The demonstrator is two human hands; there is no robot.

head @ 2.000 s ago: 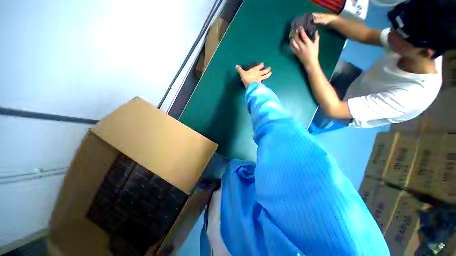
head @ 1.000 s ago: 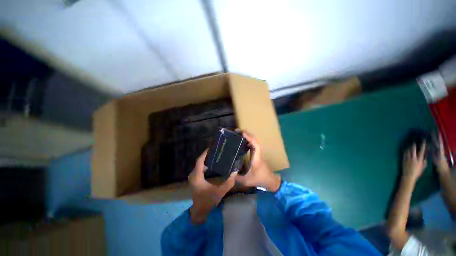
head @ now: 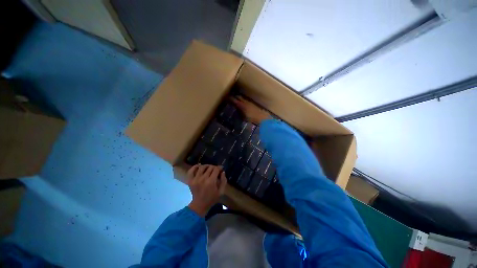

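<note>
The large open shipping carton (head: pixel 183 102) stands right in front of me, with rows of small black retail boxes (head: pixel 240 146) with thin pale print inside. My right hand (head: pixel 252 111) is down in the carton at its far corner, on top of the boxes. Its fingertips are partly hidden, so I cannot tell if it grips a box. My left hand (head: pixel 205 184) is bent over the carton's near left edge, its fingers curled inward beside the nearest boxes.
The green bench (head: pixel 384 225) is at the lower right, with a red and white item (head: pixel 429 259) at its end. A white wall (head: pixel 418 125) runs behind the carton. Brown cartons (head: pixel 29 141) stand on the blue floor (head: pixel 110 157) at the left.
The view has turned towards the floor and doorway side. The black box held in both hands is no longer held above the carton. My right hand reached down inside; my left moved to the edge.
</note>
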